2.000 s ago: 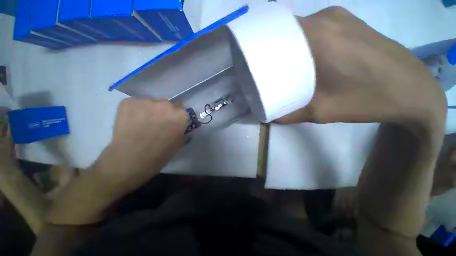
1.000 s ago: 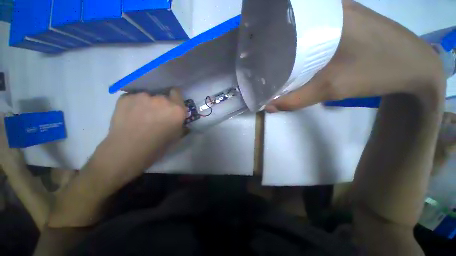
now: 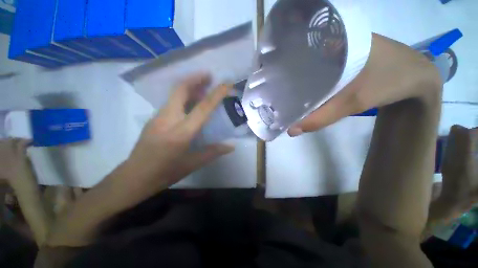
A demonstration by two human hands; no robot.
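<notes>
The glossy white oval shell (image 3: 304, 57) is tilted with its hollow inside facing me; a round slotted grille shows near its upper end. My right hand (image 3: 346, 99) holds the shell by its outer side wall. My left hand (image 3: 178, 123) is blurred, with fingers apart, over the translucent body (image 3: 214, 128); whether it touches the body is unclear. A small black square part (image 3: 235, 111) with a round light centre shows between my left fingers and the shell's lower edge. A grey panel (image 3: 152, 84), blurred, stands behind my left hand.
Closed blue cartons (image 3: 110, 26) stand in a row at upper left. Another person's hand (image 3: 18, 157) is beside a blue carton (image 3: 60, 127) at left. A brownish gap (image 3: 261, 167) parts the white tables. Another blue-edged carton (image 3: 445, 43) is at right, with a person's hand (image 3: 464, 162) below.
The shell has tilted further, exposing more of its inside and the grille. My left hand has opened and moved right. The black square part now shows; the wired boards no longer do.
</notes>
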